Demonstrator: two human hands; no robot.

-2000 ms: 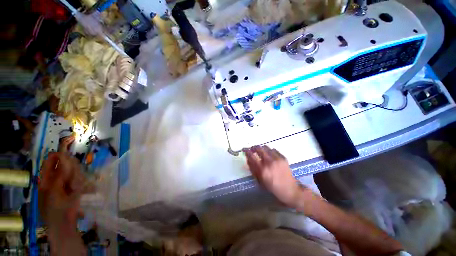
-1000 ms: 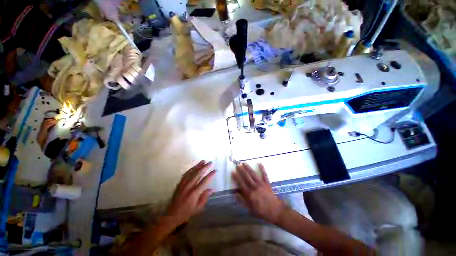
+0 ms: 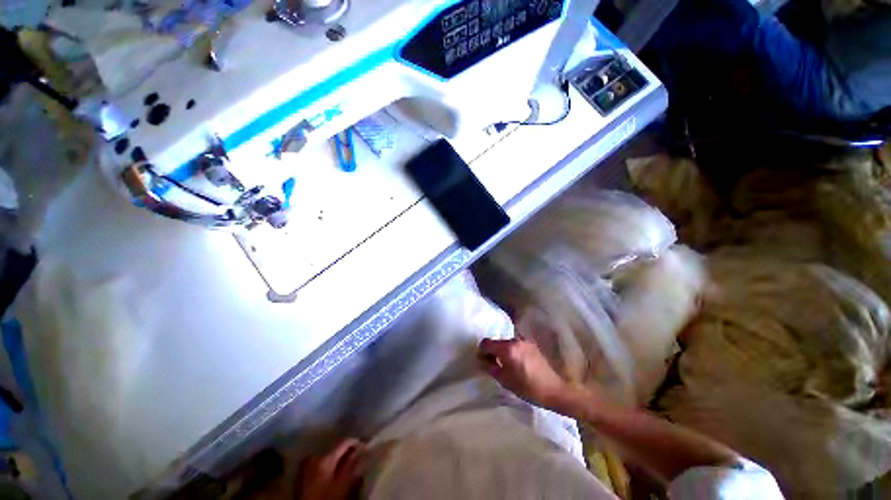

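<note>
Sheer white fabric lies over my lap below the table edge. My right hand is at this fabric, fingers closed and pinching its edge. My left hand is low in the frame, blurred and partly cut off by the bottom edge; its fingers and any hold cannot be made out. The sewing machine stands on the table above both hands, its presser foot over the bed. Neither hand touches the machine.
A smartphone lies on the bed near the front edge. Blue-handled snips lie under the arm. A fabric bundle hangs right of my lap, with tan piles beyond. A person's blue-clad leg shows top right.
The view has swung right and down. Both hands have left the table for the lap area, and my right hand now pinches the sheer fabric.
</note>
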